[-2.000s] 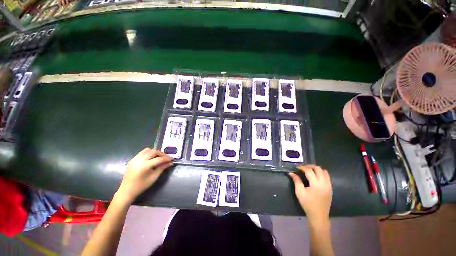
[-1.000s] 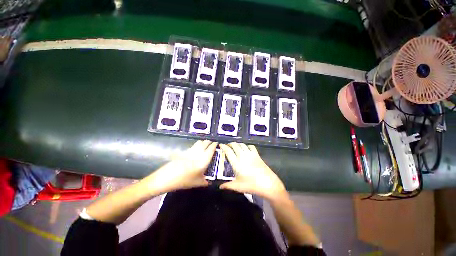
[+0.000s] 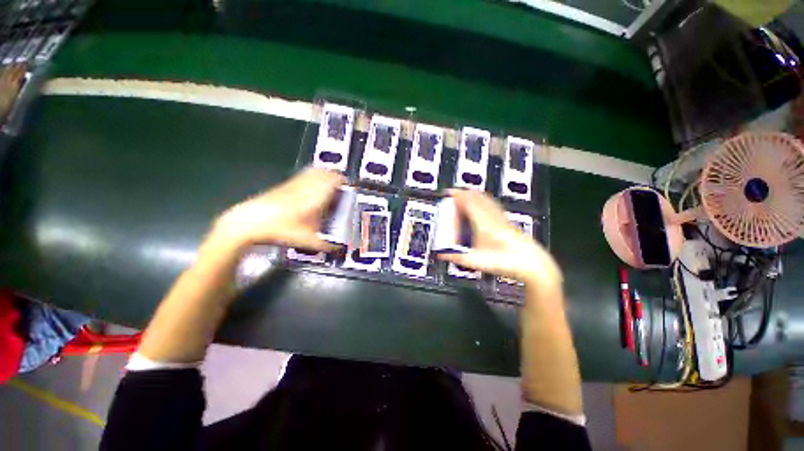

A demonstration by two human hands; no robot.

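A clear tray (image 3: 353,269) lies on the dark green bench with white phone backs in two rows. A phone back (image 3: 425,155) in the far row shows its dark oval at the near end. My left hand (image 3: 286,211) is over the near row's left end, closed on a white rectangular piece (image 3: 341,217), blurred. My right hand (image 3: 494,236) holds another such piece (image 3: 448,225) over the near row's right part. A dark-printed rectangular piece (image 3: 375,234) lies on the near row's second phone. My hands hide parts of the near row.
A pink fan (image 3: 756,189) with a smartphone (image 3: 650,227) on its base stands at the right. Red pens (image 3: 627,308) and a power strip (image 3: 703,308) with cables lie near it. Another person's hand (image 3: 11,92) shows at the far left. A cardboard box (image 3: 683,421) is below right.
Both hands have moved forward from the bench's near edge to over the tray and spread apart, lifting the white pieces. A printed piece now lies on a near-row phone.
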